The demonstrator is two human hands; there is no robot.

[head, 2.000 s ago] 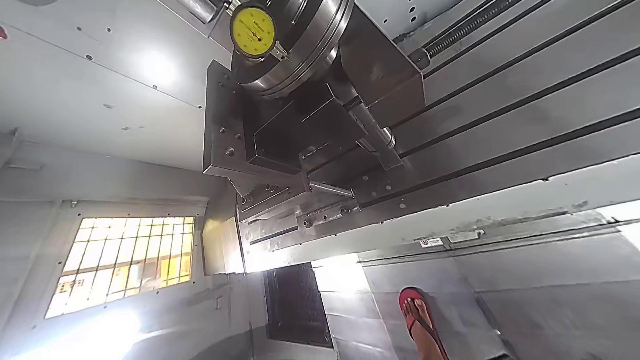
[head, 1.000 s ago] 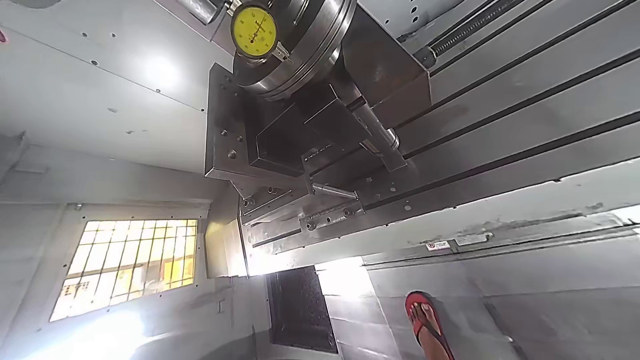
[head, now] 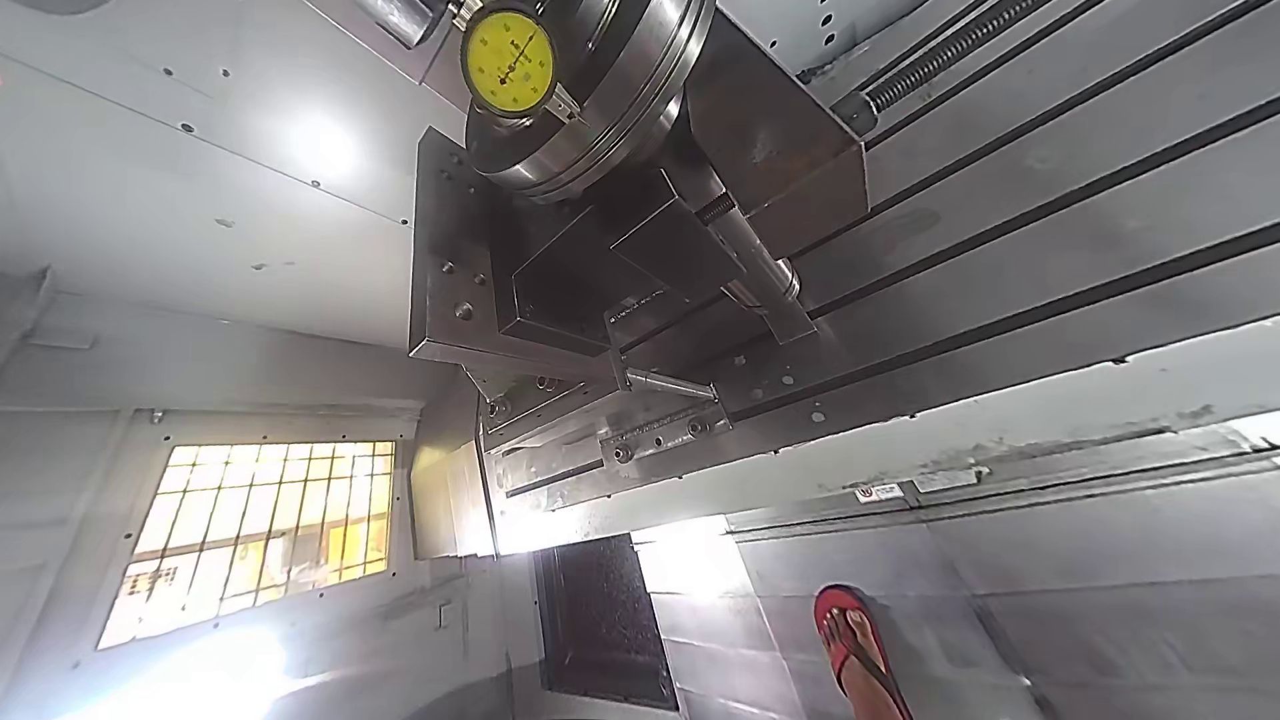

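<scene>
Neither of my hands shows in the head view. A dial indicator with a yellow face (head: 508, 62) is at the top, in front of a round steel chuck or fixture body (head: 610, 130). Beneath that body are dark steel blocks (head: 570, 270) beside an upright steel plate with bolt holes (head: 450, 260). A cylindrical steel rod or clamp piece (head: 755, 255) slants down toward the slotted machine table (head: 950, 250). Lower down, a thin rod (head: 670, 384) reaches to a small bolted bar (head: 660, 440) on the table.
A threaded screw (head: 950, 50) lies at the upper right. A barred window (head: 260, 530) is in the enclosure wall at left. Below the table edge (head: 900, 420), a foot in a red flip-flop (head: 860, 650) stands on the metal floor, right of a dark rectangular opening (head: 605, 625).
</scene>
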